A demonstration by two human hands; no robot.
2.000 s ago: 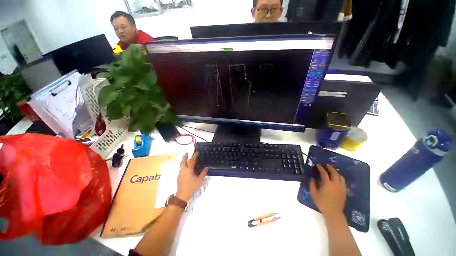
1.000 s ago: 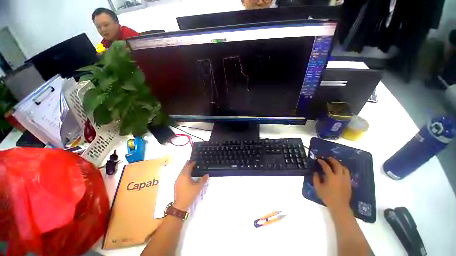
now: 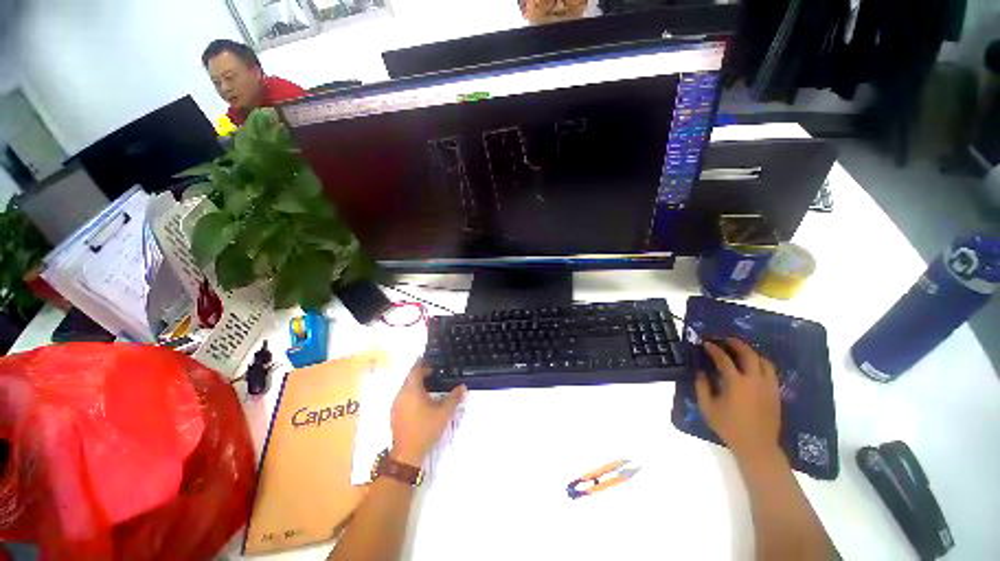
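Note:
My right hand [image 3: 743, 397] rests over a small dark mouse [image 3: 708, 370] on the dark blue mouse pad [image 3: 811, 384]. My left hand [image 3: 425, 411] lies at the left end of the black keyboard [image 3: 554, 345], thumb apart from the fingers, holding nothing; its fingertips are partly hidden at the keyboard edge. The monitor [image 3: 493, 164] shows a black screen with thin pale outlines. Thread snips [image 3: 602, 479] with orange handles lie flat on the white paper [image 3: 515, 460] between my forearms.
At left are a red plastic bag [image 3: 132, 449], a tan pad [image 3: 313, 449], a blue tape dispenser [image 3: 308, 338] and a plant [image 3: 269, 219]. At right are a blue flask [image 3: 927, 312], a stapler [image 3: 905, 499], a dark blue tin [image 3: 737, 258] and a tape roll [image 3: 786, 270]. Two people sit opposite.
The camera view has shifted slightly. My right hand stays on the mouse and my left hand stays by the keyboard's left end. The outlines on the screen look nearly the same.

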